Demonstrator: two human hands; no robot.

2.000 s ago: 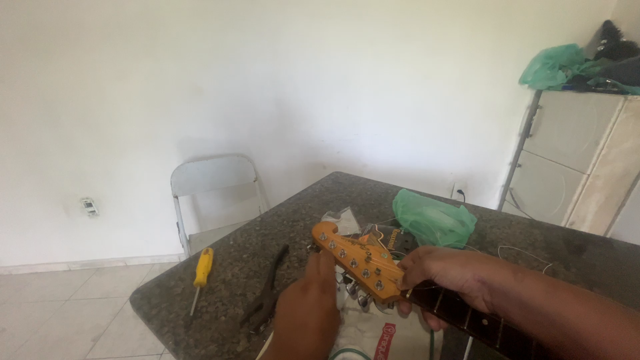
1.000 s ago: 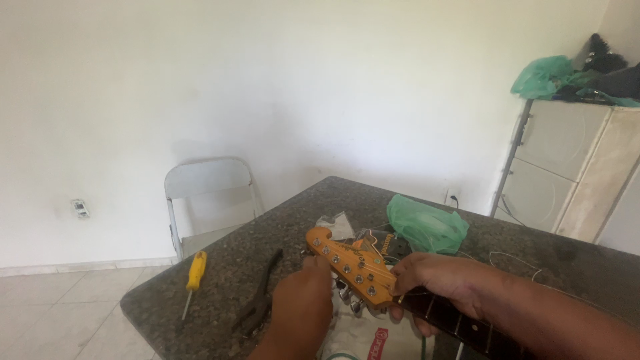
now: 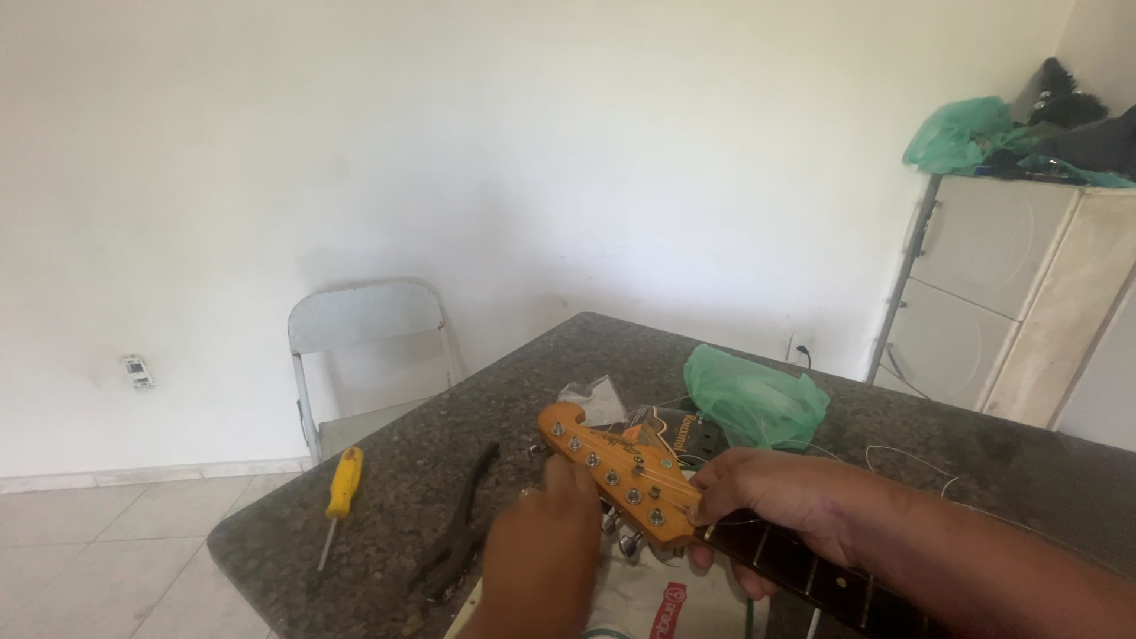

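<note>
The wooden headstock of an electric guitar (image 3: 621, 470) points up and left, its tuning machines along the lower edge. My right hand (image 3: 772, 506) wraps around the neck (image 3: 799, 568) just below the headstock, thumb and fingers near the nut. My left hand (image 3: 541, 550) is at the tuner side of the headstock, its fingertips bent against the edge; what they pinch is hidden. Under the guitar lies a pale cloth bag with a red label (image 3: 670, 608). Pliers with dark handles (image 3: 461, 524) and a yellow-handled screwdriver (image 3: 343, 497) rest on the stone tabletop to the left.
Behind the headstock lie a small clear plastic bag (image 3: 595, 399), a dark string packet (image 3: 674, 430) and a green plastic bag (image 3: 754, 395). Loose string (image 3: 914, 461) curls on the right of the granite table (image 3: 568, 346). A metal folding chair (image 3: 368, 319) stands beyond the left edge.
My left hand has shifted slightly along the tuner edge of the headstock. My right hand keeps its hold on the neck.
</note>
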